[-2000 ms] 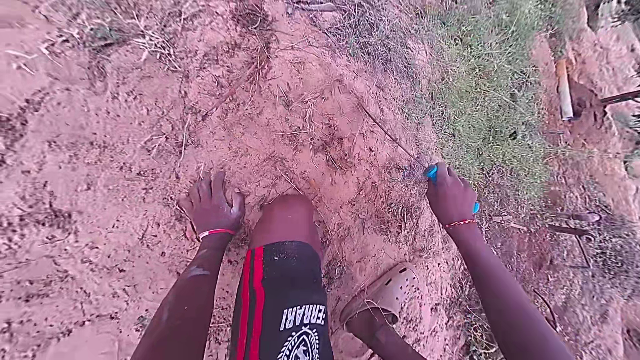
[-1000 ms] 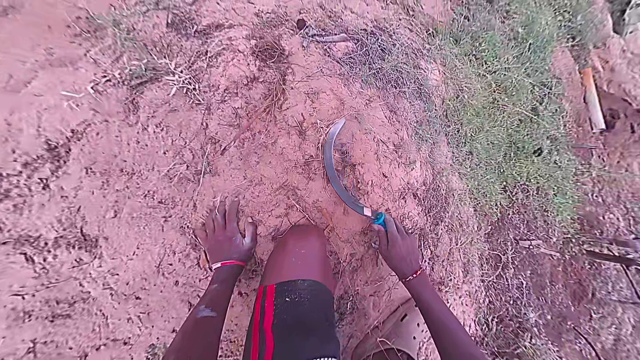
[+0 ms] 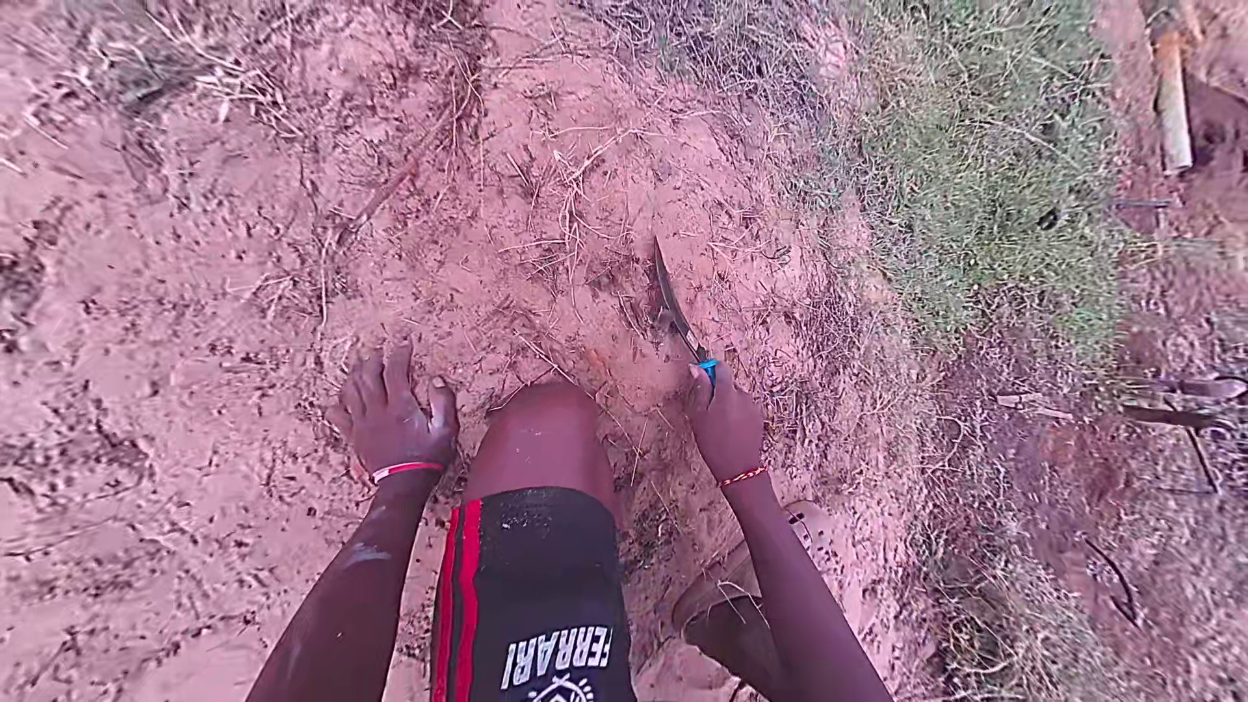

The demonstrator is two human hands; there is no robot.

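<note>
My right hand [image 3: 724, 419] is closed around the blue handle of a sickle [image 3: 673, 298]. Its dark, narrow-looking blade points forward, close over the reddish soil and thin dry stems [image 3: 575, 210]; whether the edge touches the ground I cannot tell. My left hand [image 3: 395, 414] rests on the bare soil with its fingers spread and holds nothing. Between the two hands my bent knee [image 3: 546, 429] is down near the soil.
Green grass [image 3: 985, 175] grows at the right, with dry grass along its edge. A pale pole piece [image 3: 1173, 102] lies at the far upper right, and dark sticks [image 3: 1180, 417] lie below it. My shoe [image 3: 721, 580] is partly behind my right forearm.
Two seconds ago the sickle was farther right, beside the grass. My right hand has brought it in closer to my knee, and its blade now shows more edge-on than one second ago.
</note>
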